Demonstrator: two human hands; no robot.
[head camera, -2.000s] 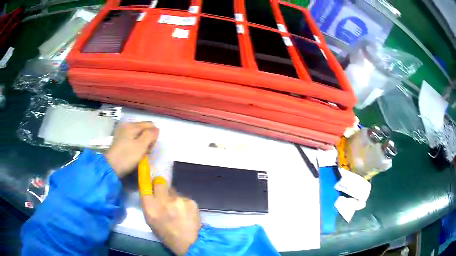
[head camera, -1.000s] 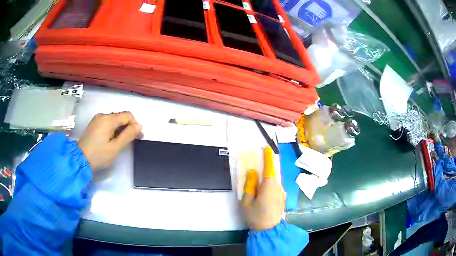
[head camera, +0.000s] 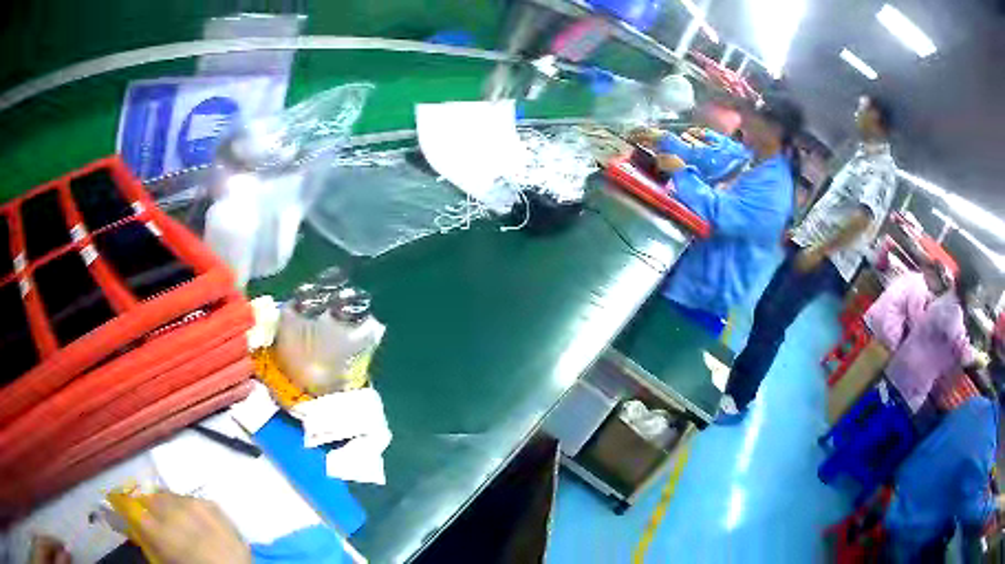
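Observation:
My right hand (head camera: 187, 529), with yellow finger cots, is low at the left over the white work mat (head camera: 226, 474). Something pale shows by its fingertips, too blurred to tell whether it is held. Only a small part of my left hand (head camera: 47, 551) shows at the bottom left edge. The phone that was on the mat is not visible. A thin black tool (head camera: 229, 441) lies on the mat below the stacked orange-red phone trays (head camera: 143, 369). White wipes (head camera: 347, 424) lie partly on a blue pad (head camera: 314, 474).
Clear bottles with metal caps (head camera: 328, 336) stand right of the trays on the green bench (head camera: 474, 342). Plastic bags (head camera: 375, 204) and a white sheet (head camera: 468, 143) lie behind. A person in a blue smock (head camera: 733, 209) works farther along; others are at the right.
The view has swung right, so the trays and mat have shifted left and the phone has left the picture. My left hand is now mostly cut off. People and the aisle have come into view.

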